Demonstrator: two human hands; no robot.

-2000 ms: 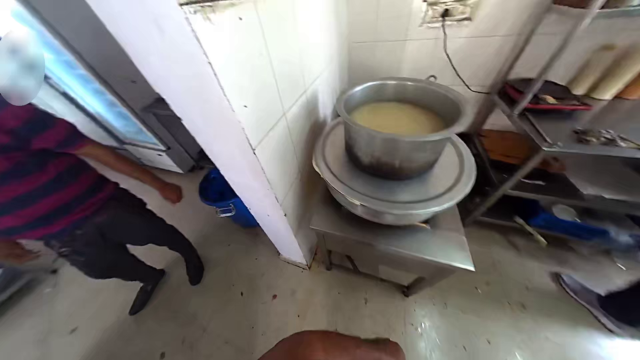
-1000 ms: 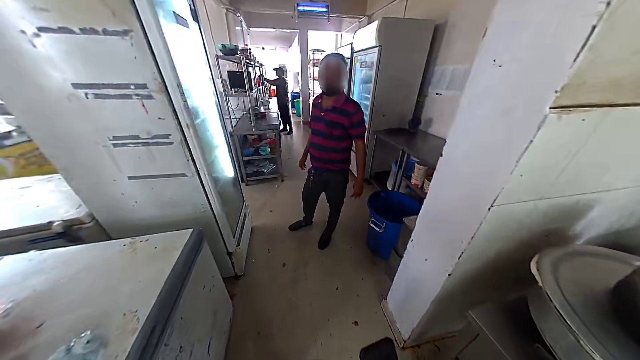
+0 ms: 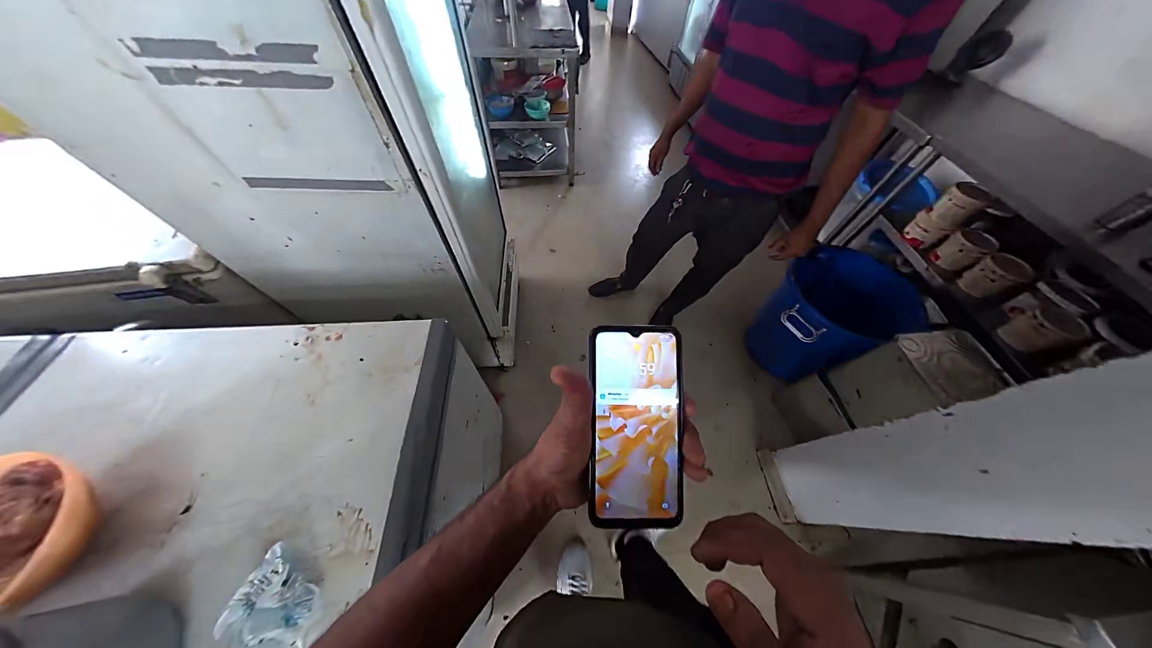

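Note:
My left hand (image 3: 569,450) holds a smartphone (image 3: 636,427) upright in front of me, thumb along its left edge and fingertips showing at its right edge. The phone's screen is lit and bears writing over an orange and white picture. Below and to the right of the phone is my right hand (image 3: 778,576), apart from it, its fingers bent and apart with nothing between them. My white shoe (image 3: 574,569) shows on the floor under the phone.
A chest freezer (image 3: 225,405) on the left bears a crumpled plastic bag (image 3: 270,598) and an orange bowl (image 3: 76,531). Ahead stands a person in a striped shirt (image 3: 783,90), beside a blue bin (image 3: 837,310). A low wall (image 3: 981,459) juts in from the right.
The smartphone and both my hands have come into view. The view has swung left from the big pot, then tilted down. The person in the striped shirt appears nearer than one second ago.

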